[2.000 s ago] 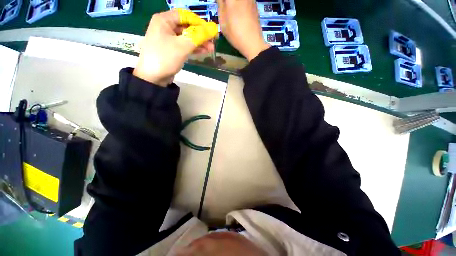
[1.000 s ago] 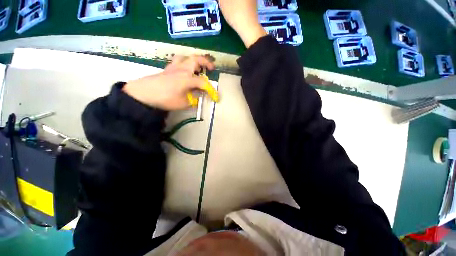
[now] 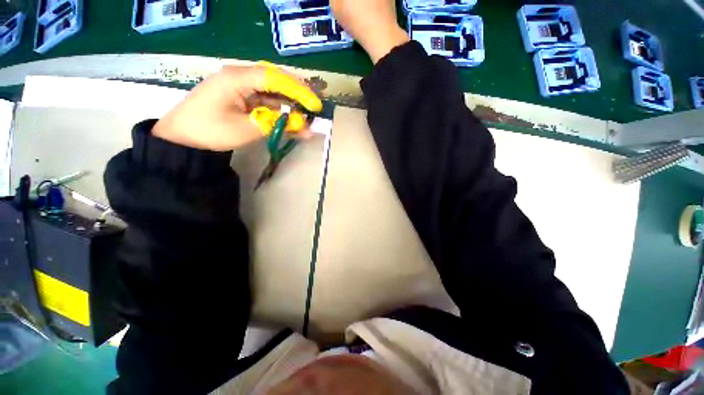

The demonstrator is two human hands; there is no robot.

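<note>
My left hand [image 3: 247, 108], with yellow finger cots on thumb and finger, holds the dark-green long-nose pliers [image 3: 277, 141] over the beige sheets, jaws pointing down-left. A small whitish piece [image 3: 319, 125] shows at its fingertips; I cannot tell whether it is a tool's end. My right hand [image 3: 369, 19] reaches over the conveyor beside a light-blue housing [image 3: 309, 32] with black and silver parts. Its fingers are cut off by the top edge.
More light-blue housings [image 3: 566, 71] lie on the dark-green conveyor [image 3: 231, 38] behind the worn metal rail [image 3: 185, 71]. A black box [image 3: 66, 270] with a yellow label stands at left. Grey ridged strips [image 3: 651, 161] and a tape roll [image 3: 688, 226] are at right.
My left hand has come back from the belt edge to the sheets and picked up the pliers that lay there. My right hand stays over the belt.
</note>
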